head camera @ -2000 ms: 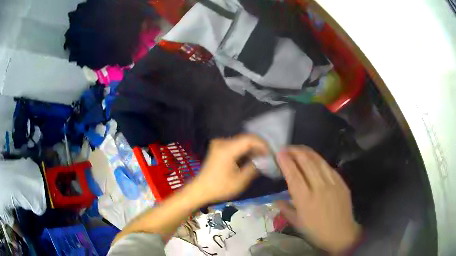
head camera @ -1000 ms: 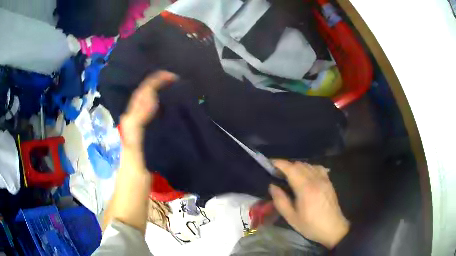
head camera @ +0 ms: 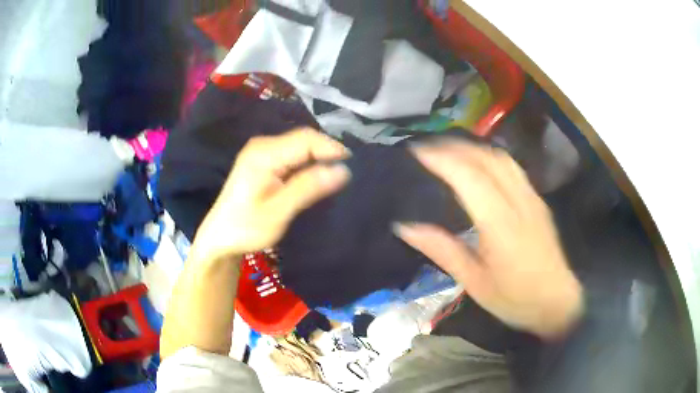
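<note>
A dark fabric panel (head camera: 361, 230) lies over the basket and lap, between and below my hands. My left hand (head camera: 269, 192) is over its left part, fingers bent and thumb apart, with no cloth clearly pinched. My right hand (head camera: 499, 230) is over its right part, slightly blurred, thumb and fingers spread apart. Both hands look empty. More dark cloth lies to the left, under my left wrist. The panel's edges merge with the dark cloth around it.
Grey-white pieces (head camera: 407, 80) lie at the top in a red basket (head camera: 503, 84). Its red slotted side (head camera: 269, 295) shows below my left hand. A white table edge (head camera: 645, 115) curves along the right. A red stool-like object (head camera: 119, 322) stands lower left.
The pale piece held earlier is out of sight. My right hand has let go of the dark cloth edge and opened. My left hand has moved right over the panel.
</note>
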